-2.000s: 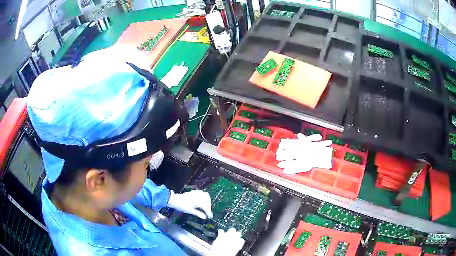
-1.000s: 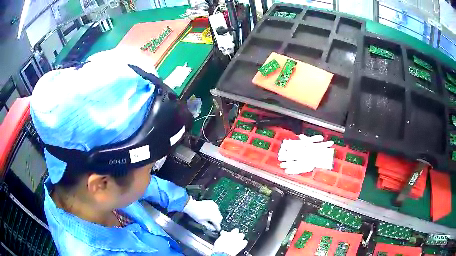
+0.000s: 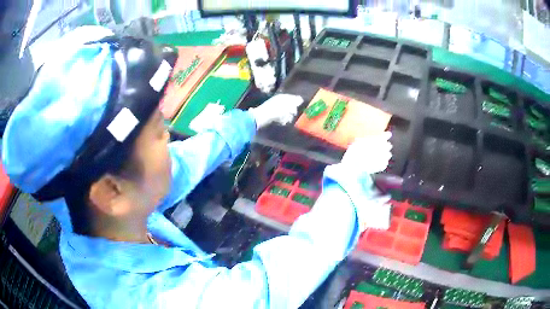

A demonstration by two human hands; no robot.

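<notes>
Neither of my own hands is in the picture. Nearest in front of me, an orange-red foam sheet (image 3: 362, 124) lies tilted on the large black blister tray (image 3: 416, 142). Two small green circuit boards (image 3: 335, 115) lie on the sheet. A neighbouring worker in a blue smock reaches over the tray. One white-gloved hand (image 3: 277, 111) is left of the sheet, the other (image 3: 368, 154) is at its right front edge. Whether that hand grips the sheet cannot be told.
A red compartment tray (image 3: 401, 232) with small boards sits below the black tray. Red pieces (image 3: 470, 232) lie right of it. Boards (image 3: 398, 283) lie along the line at the bottom. A monitor edge (image 3: 277, 5) shows at the top.
The neighbour's gloved hands have moved from the large board on the line up to the foam sheet. The neighbour's arm now covers that board. The view has shifted slightly.
</notes>
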